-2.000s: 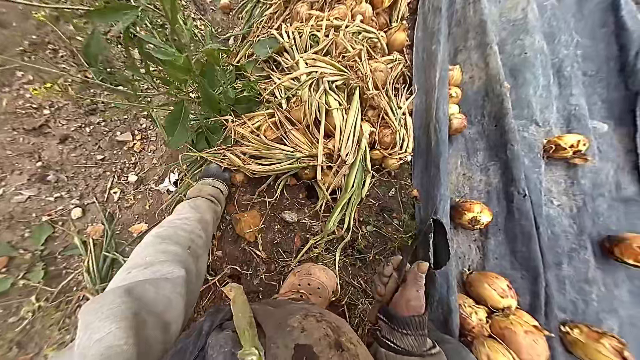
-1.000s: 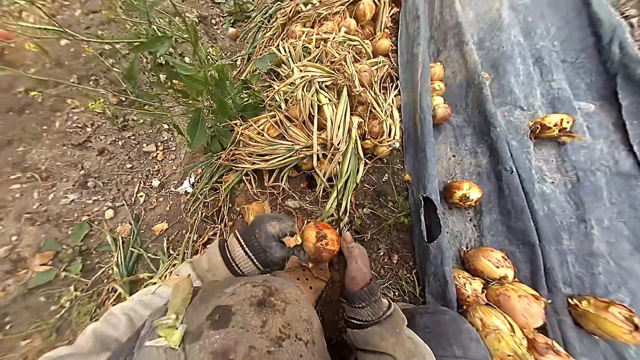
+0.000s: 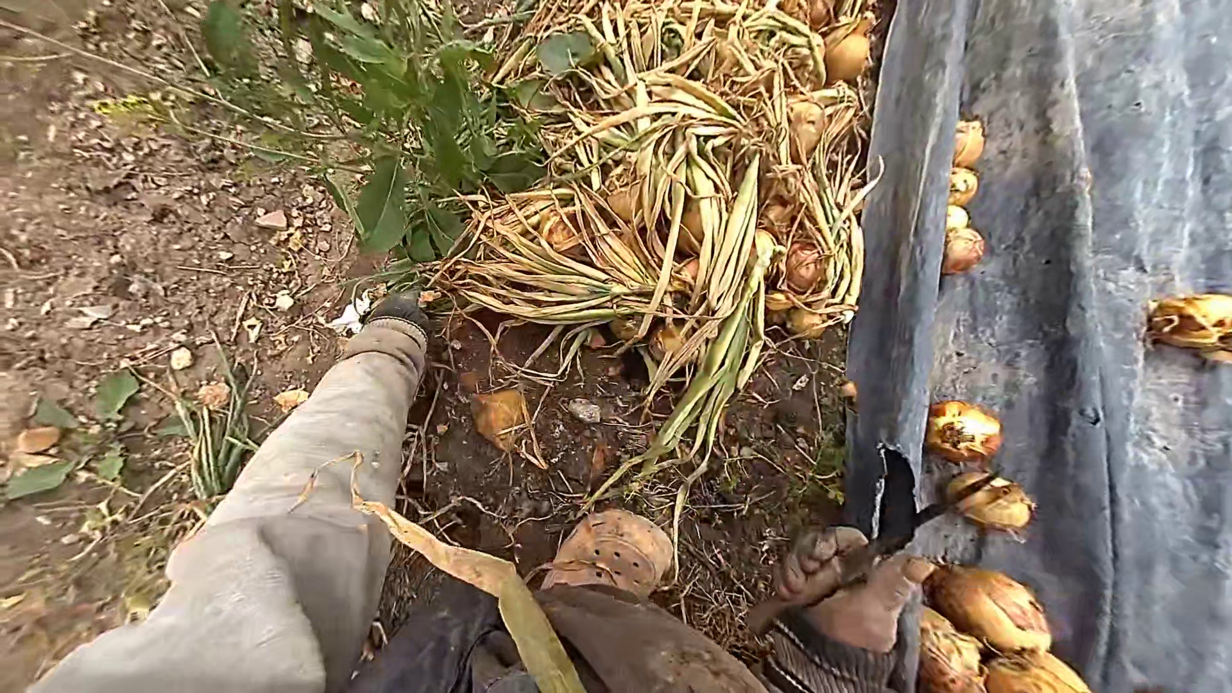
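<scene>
My left hand (image 3: 399, 310), in a dark glove, reaches forward to the left edge of a heap of onions with dried tops (image 3: 664, 241); its fingers are mostly hidden, and its hold cannot be made out. My bare right hand (image 3: 847, 582) is low at the right, beside the edge of a dark plastic sheet (image 3: 1020, 366). It is closed around a knife, whose brown handle shows below the fist and whose thin dark blade (image 3: 938, 510) points up and right. The blade's tip overlaps an onion (image 3: 996, 502) on the sheet. Another onion (image 3: 962, 430) lies just above it.
Several trimmed onions (image 3: 991, 606) lie on the sheet by my right wrist, others farther up. A torn hole (image 3: 895, 491) gapes in the sheet's fold. A clog (image 3: 611, 553) stands on the soil below the heap. Leafy weeds (image 3: 414, 125) grow at upper left.
One second ago both hands met around an onion in front of my body. My left hand has moved forward to the heap, my right hand rightward to the sheet. One more onion lies there.
</scene>
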